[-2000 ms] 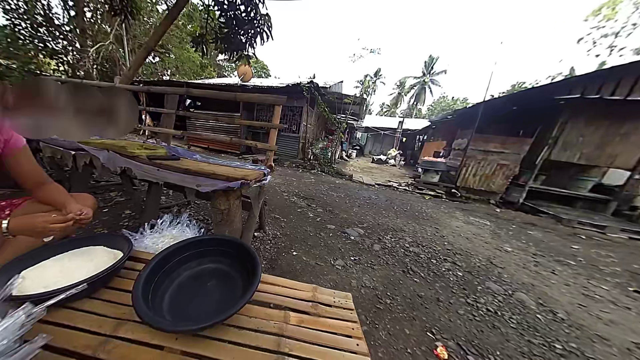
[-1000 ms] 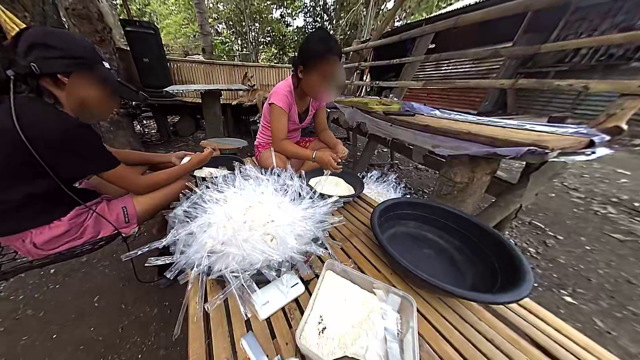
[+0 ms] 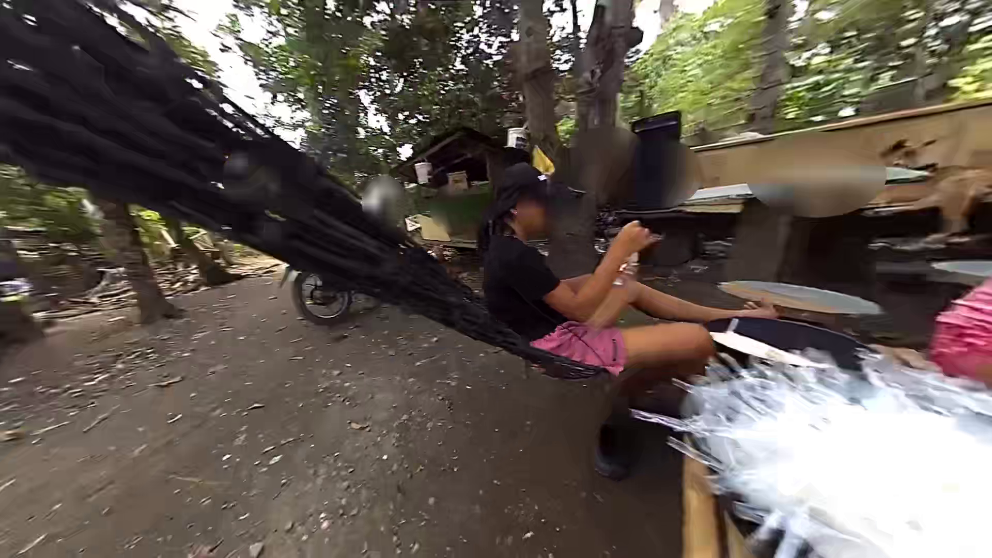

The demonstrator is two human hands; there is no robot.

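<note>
Neither of my hands shows in the head view. At the lower right, a large heap of clear plastic bags (image 3: 845, 457), blurred and overexposed, lies on a bamboo table (image 3: 695, 504). Behind the heap, a black basin (image 3: 814, 335) holds something white (image 3: 763, 349). A person in a black top and cap (image 3: 523, 275) sits in a black net hammock (image 3: 372, 271) beside the table. That person's hands are raised together around a small pale item (image 3: 628, 267) that is too blurred to name.
Part of another person in pink (image 3: 965, 333) is at the right edge. A round tabletop (image 3: 802, 297) stands beyond the basin. Behind are a black loudspeaker (image 3: 657, 159), tree trunks and a motorcycle wheel (image 3: 322, 298). The hammock's net stretches across the upper left over dirt ground.
The view has swung far to the left. The person in black, whose hands were low near the basin a second ago, now has them raised.
</note>
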